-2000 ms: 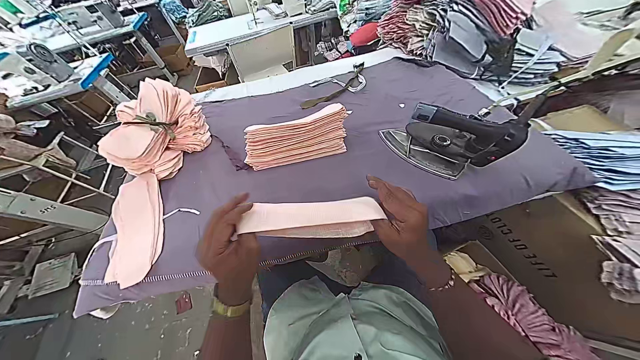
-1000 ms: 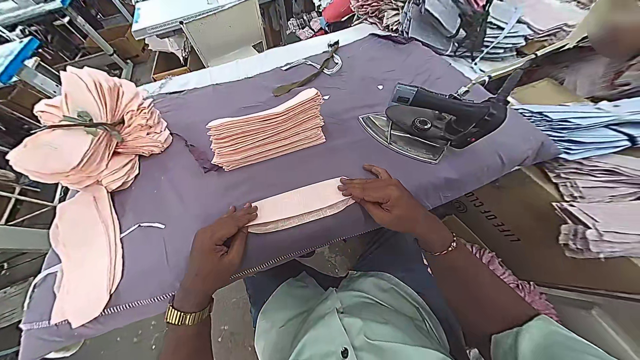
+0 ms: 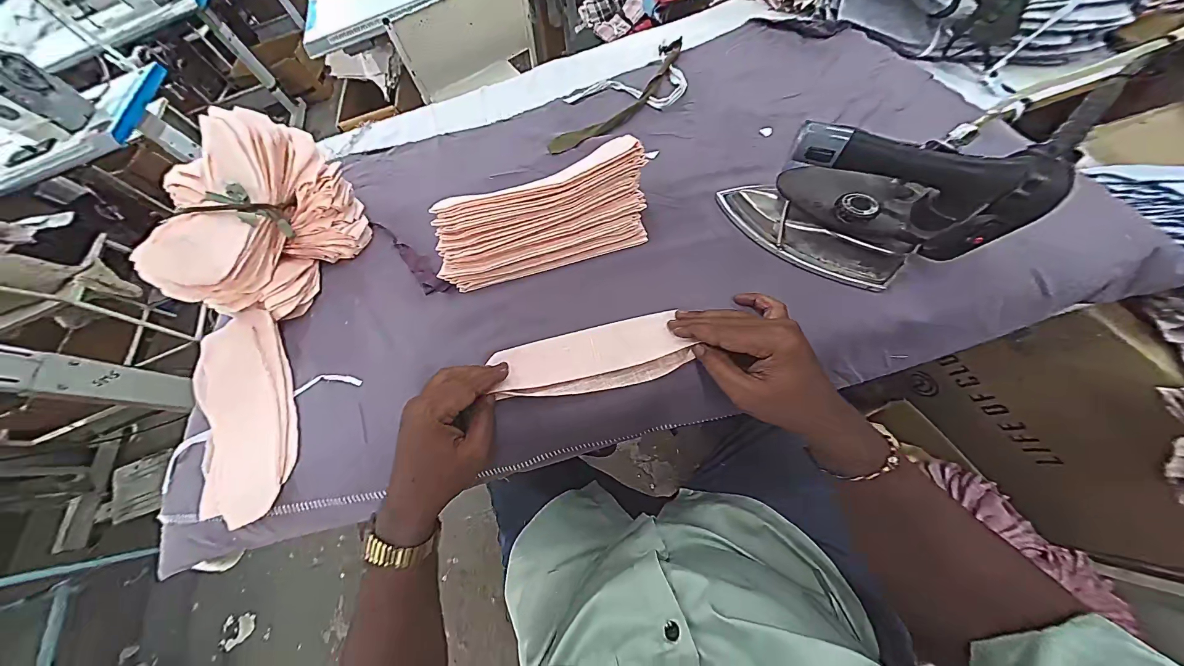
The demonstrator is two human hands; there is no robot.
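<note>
A folded strip of peach fabric (image 3: 592, 356) lies near the front edge of the padded ironing table (image 3: 370, 407). My left hand (image 3: 449, 430) pinches its left end, and my right hand (image 3: 758, 365) grips the right end between thumb and fingers. Behind the strip is a neat stack of folded peach pieces (image 3: 541, 217). To its right an electric iron (image 3: 869, 203) rests with its soleplate on the purple cover. A tied bundle of peach cut pieces (image 3: 254, 222) sits at the left, with loose peach pieces (image 3: 245, 416) in front of it.
A dark green cloth strip (image 3: 615, 116) and a white cord lie at the back of the table. A white string (image 3: 328, 381) is near the loose pieces. Below the right edge stands a cardboard box (image 3: 1045, 435) bearing writing. Sewing tables (image 3: 356, 23) stand behind.
Both hands and the strip between them have come down closer to the purple cover since the oldest frame. The fold looks narrower there now. The iron and the stack have stayed in place.
</note>
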